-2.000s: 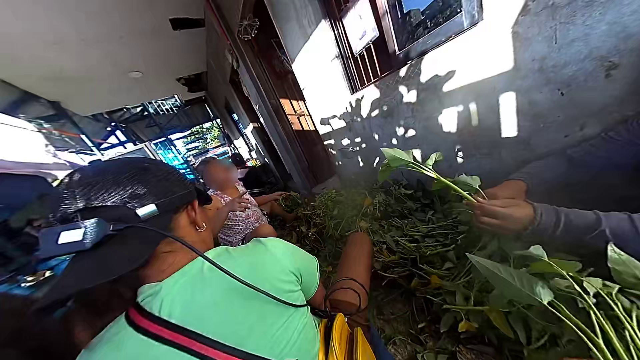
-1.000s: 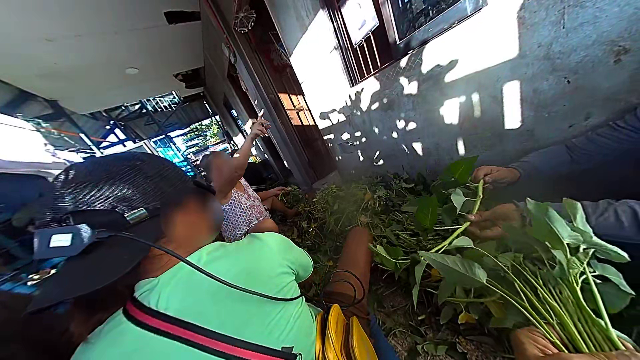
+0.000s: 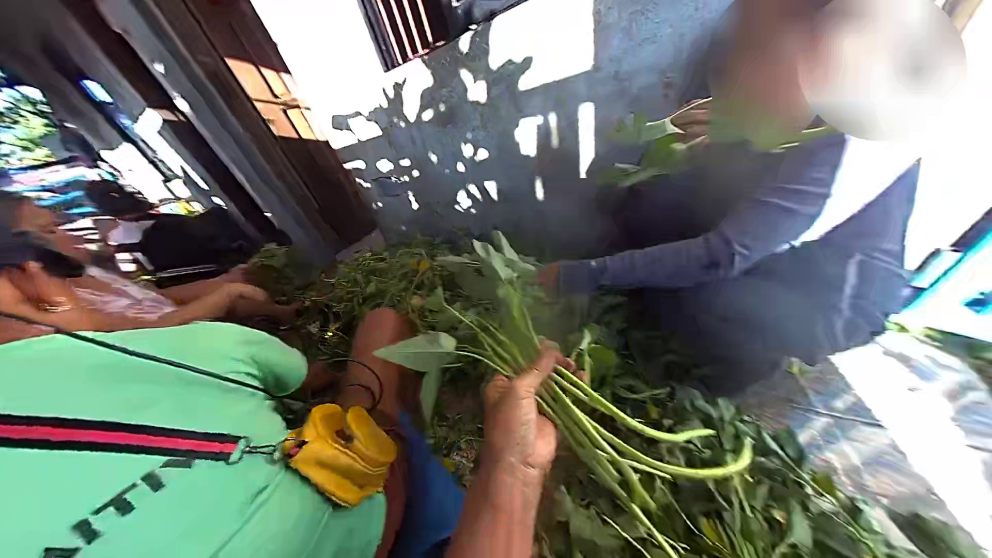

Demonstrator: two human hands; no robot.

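Observation:
My left hand [image 3: 523,411] comes up from the bottom middle and is closed around a bundle of leafy green stems [image 3: 597,430]. The leaves point up and away, while the pale cut ends spread toward the lower right. One broad leaf [image 3: 418,351] sticks out to the left of the bundle. Beneath and around it lies a heap of loose greens [image 3: 713,480]. My right hand does not show.
On my left sits a person in a green shirt [image 3: 155,372] with a yellow pouch [image 3: 341,453]. Opposite, a person in grey long sleeves [image 3: 659,263] reaches into the heap and holds leaves in the other hand. Another person sits farther left. A grey wall [image 3: 480,155] stands behind.
The view has swung to the right. The bundle, at the lower right one second ago, is now near the middle in my left hand. The person opposite has moved one hand to the heap.

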